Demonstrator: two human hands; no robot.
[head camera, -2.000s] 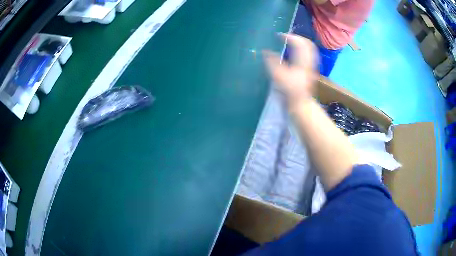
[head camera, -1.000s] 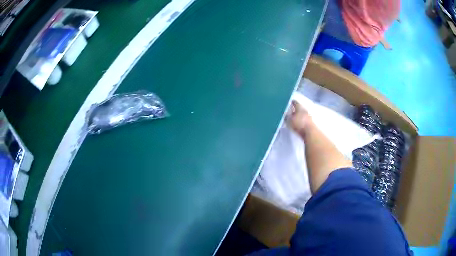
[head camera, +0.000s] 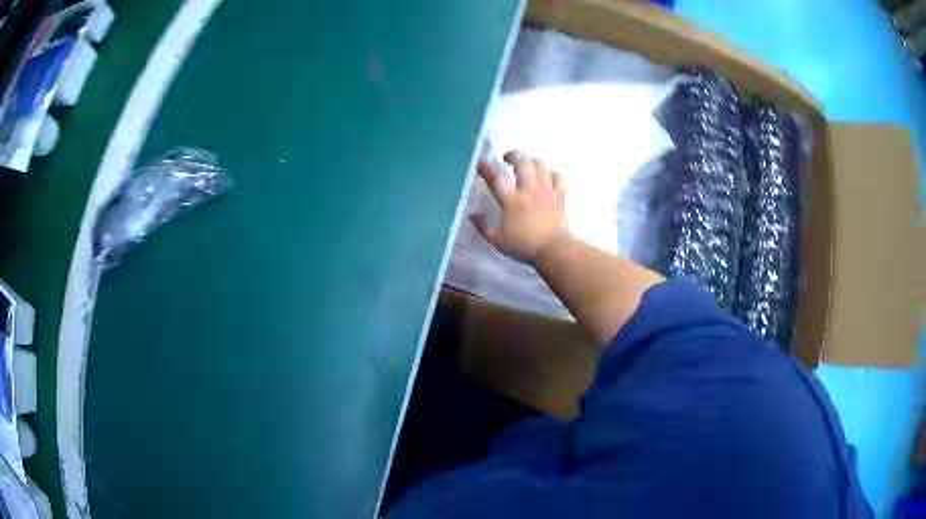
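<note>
My right hand (head camera: 526, 206) is over the left part of the open brown carton (head camera: 881, 243), fingers spread, palm down on or just above a white liner sheet (head camera: 599, 117). Nothing shows gripped in it. To the right of the sheet, rows of bagged black parts (head camera: 711, 172) lie exposed in the carton. One bagged black part (head camera: 157, 198) lies alone on the green bench, its lower left end at the white rail. My left hand is not in view.
White trays with blue cards (head camera: 39, 83) stand on the conveyor beyond the curved white rail (head camera: 77, 314). The bench's straight edge (head camera: 437, 279) runs beside the carton. Blue floor (head camera: 787, 46) shows past the carton.
The view has shifted, so bench and carton sit differently in the picture. My right hand has opened from the sheet's edge, and the sheet lies further left, baring more of the black rows.
</note>
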